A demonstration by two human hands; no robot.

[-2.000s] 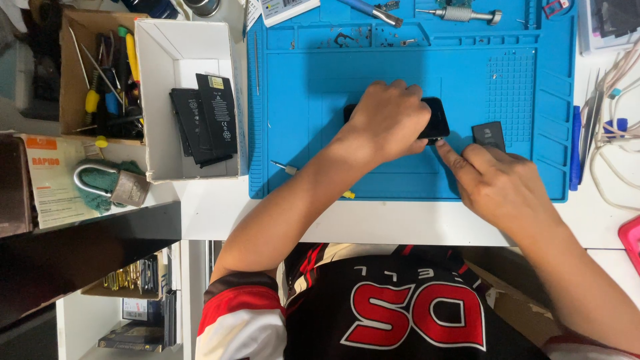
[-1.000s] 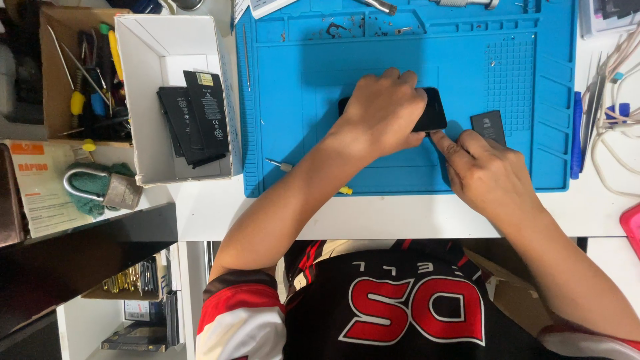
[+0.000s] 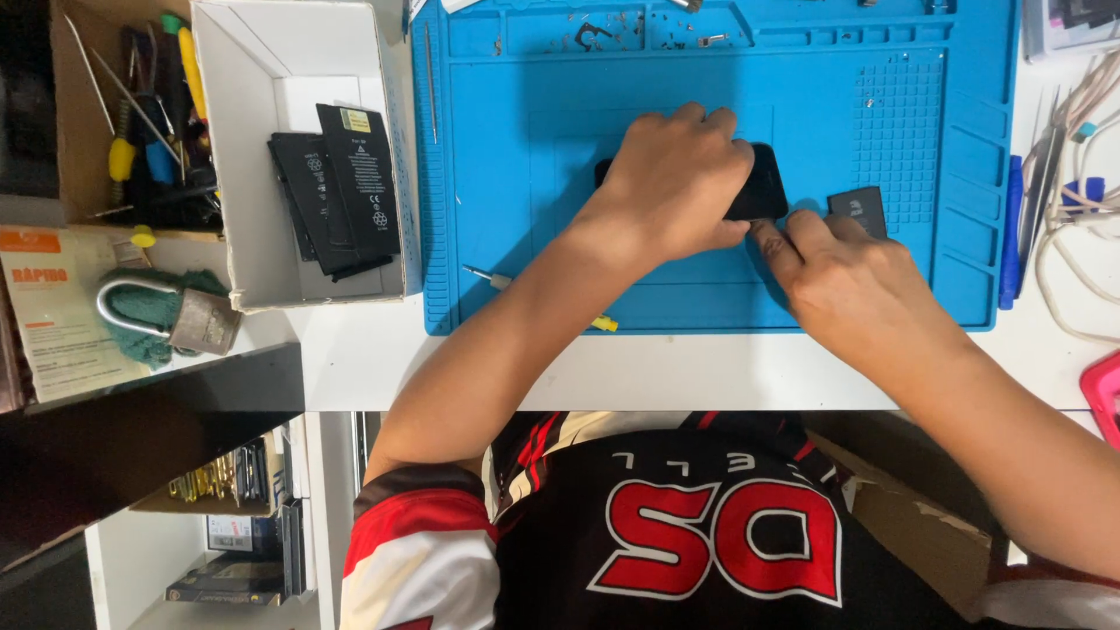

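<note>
My left hand (image 3: 682, 179) lies over a black smartphone (image 3: 759, 182) on the blue silicone repair mat (image 3: 682, 302), gripping it and hiding its middle. My right hand (image 3: 840, 262) has its index fingertip at the phone's lower right edge; whether it pinches something small there is hidden. Beside the right hand's knuckles lies a flat black phone battery (image 3: 858, 210), partly covered by the fingers. A screwdriver (image 3: 486, 276) with a thin metal tip passes beneath my left forearm, and a yellow end (image 3: 605, 324) shows on the forearm's other side.
A white box (image 3: 306, 297) holds several black batteries (image 3: 359, 179). Left of it stands a cardboard box (image 3: 79, 114) of hand tools, with a padlock (image 3: 203, 322) on a green cloth below. Small parts (image 3: 595, 35) lie in the mat's top trays. Blue tools (image 3: 1011, 232), tweezers and cables (image 3: 1050, 254) are at the right.
</note>
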